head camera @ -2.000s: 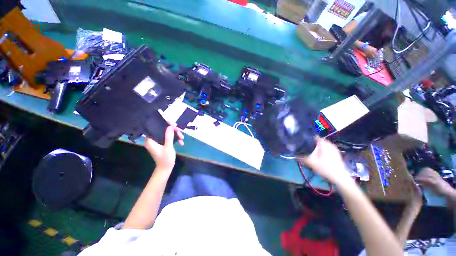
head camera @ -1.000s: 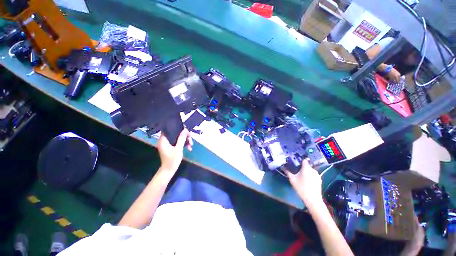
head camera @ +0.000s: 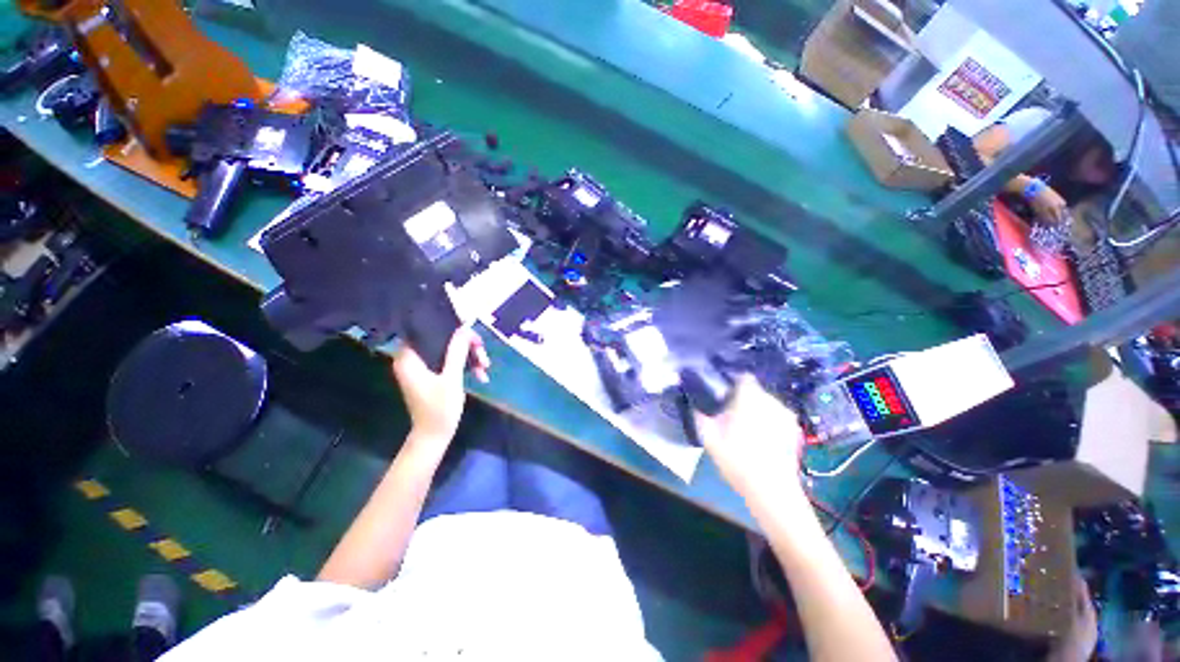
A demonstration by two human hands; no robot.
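Observation:
My left hand (head camera: 437, 383) grips the short handle of a large flat black unit (head camera: 375, 246) with a pale label, held tilted above the bench's front edge. My right hand (head camera: 754, 440) grips the handle of a smaller black boxy unit (head camera: 647, 357) with a white label. That unit is blurred and held over the right part of a long white sheet (head camera: 579, 371). A small dark flat pad (head camera: 524, 310) lies on the sheet between the two units.
Black units (head camera: 714, 239) stand behind. An orange stand (head camera: 162, 78) and crumpled plastic bag (head camera: 339, 75) are at left. A meter (head camera: 886, 398) with lit digits and a cardboard box (head camera: 1035, 543) are at right. Another person's hand (head camera: 1046, 203) shows at upper right. A round black stool (head camera: 188, 395) is lower left.
The smaller unit in my right hand has come in from the right and now overlaps the white sheet. The large unit remains in my left hand, slightly shifted. The view has shifted too.

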